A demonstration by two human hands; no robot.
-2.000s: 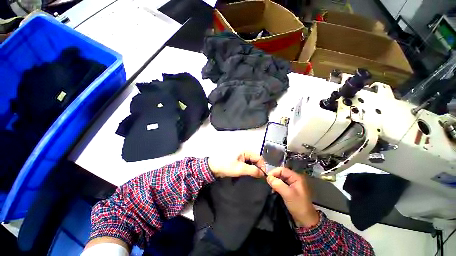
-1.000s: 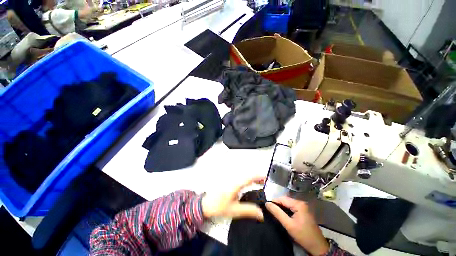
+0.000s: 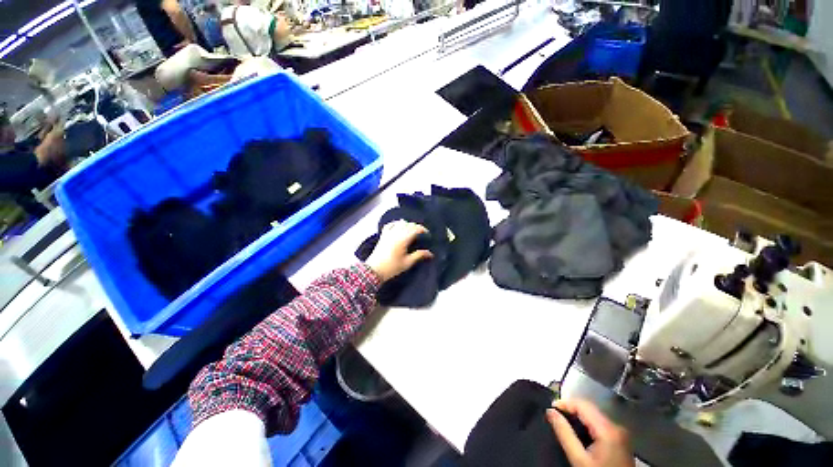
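My left hand (image 3: 400,250) rests on the stack of black cloth pieces (image 3: 464,239), fingers curled over the top piece; whether it pinches cloth is not clear. My right hand (image 3: 592,436) holds a black cloth piece (image 3: 519,429) at the table's front edge, just in front of the machine bed plate (image 3: 605,354). The sewing machine head (image 3: 699,315) stands at the right. A ruffled pile of dark grey cloth (image 3: 562,223) lies between the black stack and the machine.
A blue plastic crate (image 3: 119,264) with black pieces stands at the left. Open cardboard boxes (image 3: 639,157) are behind the machine table. Another black cloth (image 3: 776,451) lies at the lower right. People sit at tables in the upper left background.
The view has swung left. My left hand has left the cloth near the machine and moved onto the black stack. My right hand still holds the black piece.
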